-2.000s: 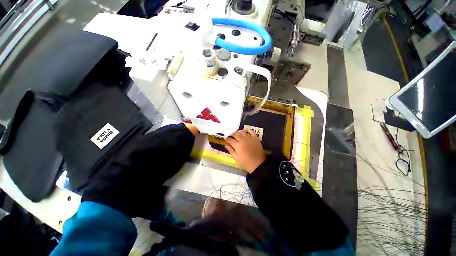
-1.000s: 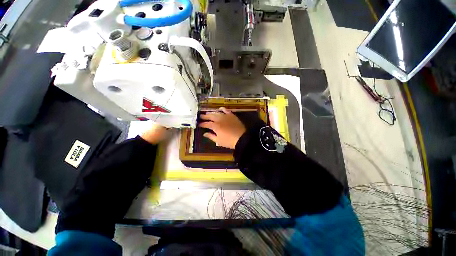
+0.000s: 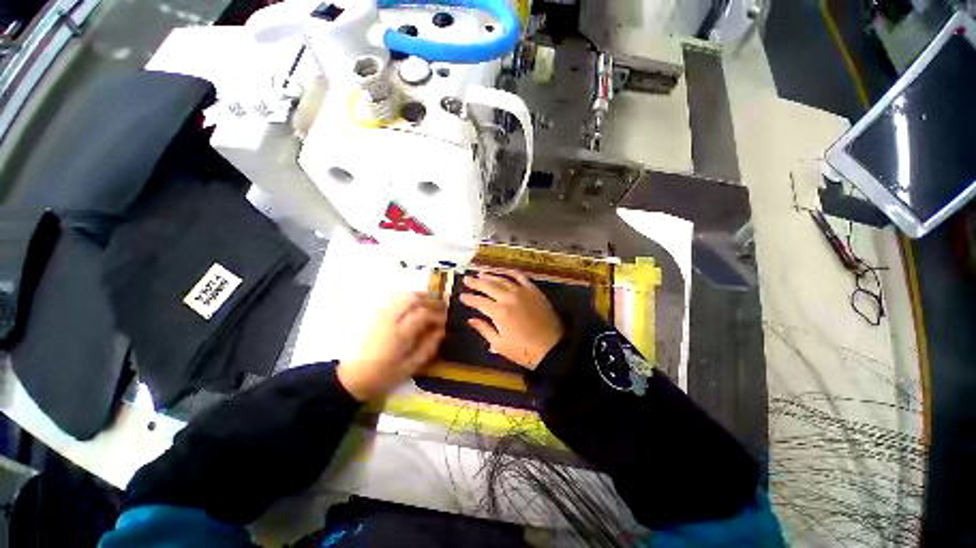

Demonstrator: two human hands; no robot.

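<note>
The amber clamp frame [image 3: 487, 377] lies on the pale template plate under the machine head [image 3: 396, 161]. A black fabric panel [image 3: 471, 340] shows inside the frame. My right hand [image 3: 519, 319] lies flat on the panel, fingers a little spread and pointing to the upper left. My left hand [image 3: 396, 340] is at the frame's left side, blurred, with its fingers bent close together; whether it holds anything cannot be told. No label shows inside the frame; the area below the machine head is partly hidden by the head and my fingers.
A stack of dark panels [image 3: 161, 278] with a white label [image 3: 212, 290] on top lies left of the machine. Yellow tape [image 3: 642, 310] borders the plate. Loose threads [image 3: 535, 460] lie at the front edge. The control screen [image 3: 920, 128] and small snips [image 3: 840, 244] are at the right.
My left hand has come out from beside the machine head to the frame's left edge. My right hand stays on the panel. The label seen under my right hand two seconds ago no longer shows.
</note>
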